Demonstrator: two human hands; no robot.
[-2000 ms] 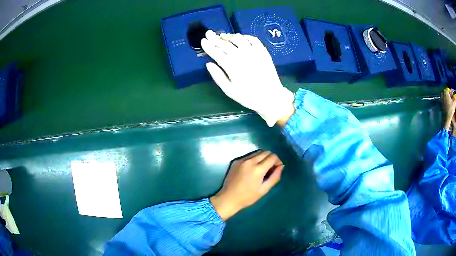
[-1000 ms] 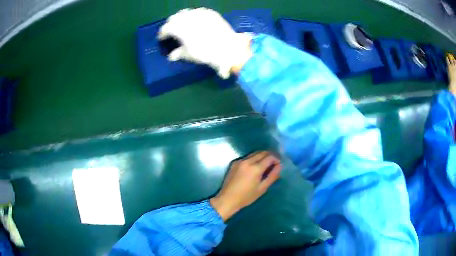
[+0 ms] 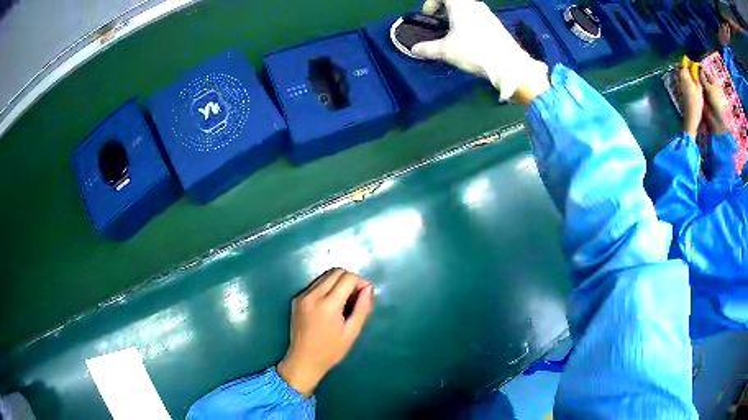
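Observation:
My right hand (image 3: pixel 484 45), in a white glove, grips a smart watch (image 3: pixel 420 34) with a dark face and pale rim, at or just above a dark blue box (image 3: pixel 422 86); contact between them cannot be told. To its left are an open box with a dark cutout (image 3: pixel 332 123), a blue lid (image 3: pixel 215 115) with a dotted ring and logo, and an open box (image 3: pixel 135 197) with a black watch (image 3: pixel 114 162) in it. My left hand (image 3: pixel 328 321) is bare, loosely closed and rests on the bench, with nothing visible in it.
More blue boxes stand to the right, one with a round-rimmed watch (image 3: pixel 581 23) on it. A white paper sheet (image 3: pixel 127 385) lies at lower left. At right, a neighbour's hands (image 3: pixel 701 98) with yellow fingertips are near a red-and-white patterned item (image 3: pixel 728 102).
The view has shifted. My right hand has left the box at the left end and is now on a watch further right along the row. My left hand keeps its loosely closed pose.

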